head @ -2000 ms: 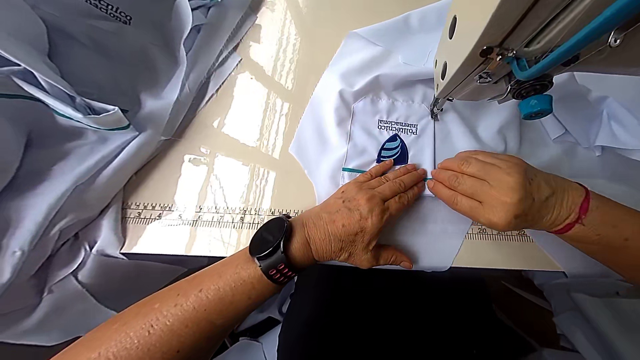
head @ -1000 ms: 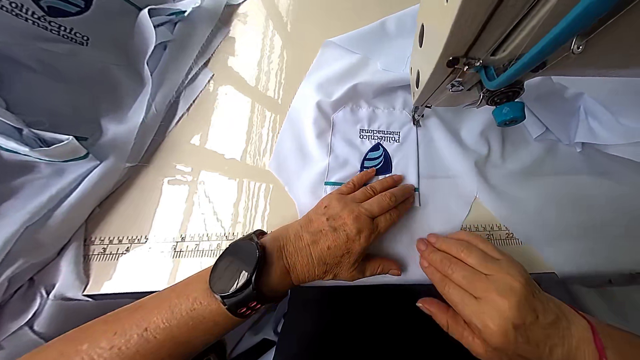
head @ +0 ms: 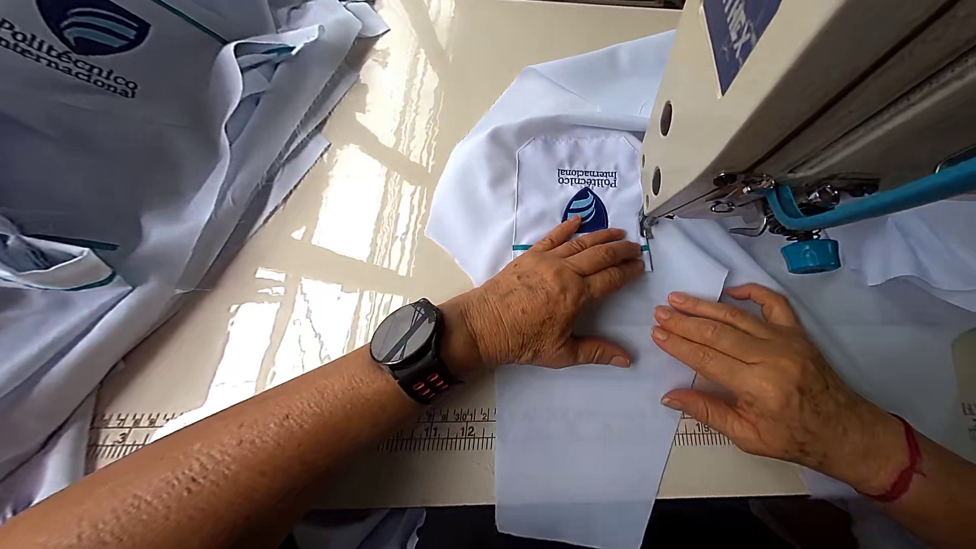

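Observation:
A white fabric pocket [head: 545, 191] with an embroidered blue emblem and a teal stripe lies on a larger white garment piece [head: 480, 183]. Its right edge runs under the needle and presser foot [head: 647, 224] of a sewing machine [head: 732, 114]. My left hand [head: 553, 297] lies flat over the pocket's lower part, fingers slightly spread, wrist in a black watch. My right hand [head: 751, 374], with a red cord at the wrist, rests with its fingertips on the white fabric just right of it. Neither hand grips anything. The two hands are apart.
A heap of white garment pieces [head: 175, 152] with emblems and teal trim lies at the left. A printed measuring scale [head: 442, 435] runs along the table's front part. A teal knob [head: 810, 256] and a teal lever hang beneath the machine head. More white fabric spreads at the right.
The pocket has advanced under the presser foot, its lower edge now nearer the needle. My right hand first left the pocket edge, then came back onto the fabric. More fabric now hangs over the front edge.

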